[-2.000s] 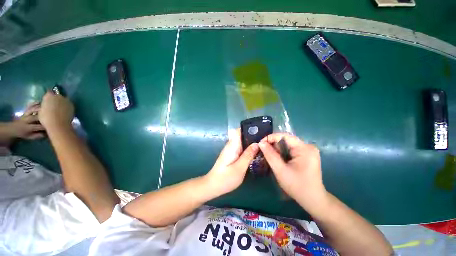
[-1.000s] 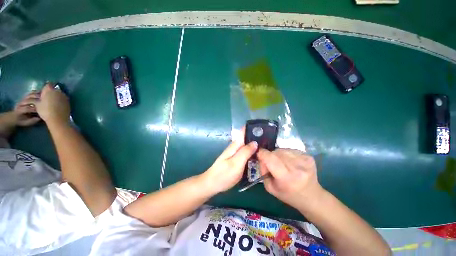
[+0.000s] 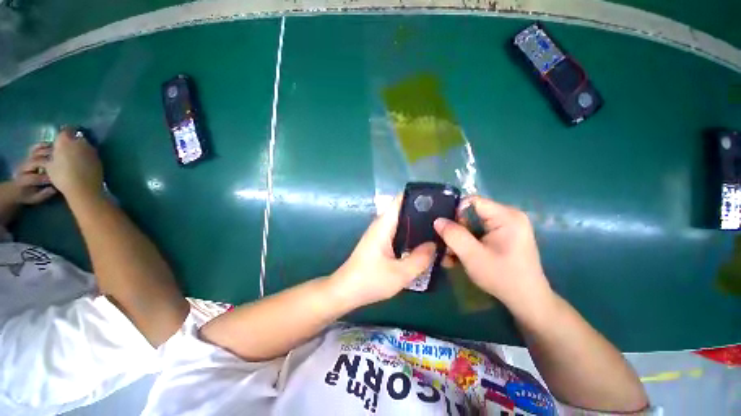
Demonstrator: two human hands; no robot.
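A black phone housing (image 3: 423,213) with a round silver speaker at its far end is held upright above the bench. A thin red wire line runs along its left side and a silvery circuit board shows at its near end. My left hand (image 3: 375,258) grips the housing from the left, its thumb across the lower middle. My right hand (image 3: 497,248) is at the right edge, its thumb on the middle of the housing. Dark tweezers (image 3: 472,218) stick up from my right hand; their tip is hidden.
Open phone housings lie on the green bench at left (image 3: 185,120), far right (image 3: 557,75) and right edge (image 3: 729,179). Yellow-green tape (image 3: 422,116) and clear film lie ahead. A neighbour's hands (image 3: 71,166) work at the left. A pale curved divider (image 3: 357,10) crosses the far side.
The tweezers have swung from lying across the phone's near end to upright in my right hand. My right thumb has moved onto the housing's middle. The whole view has shifted slightly.
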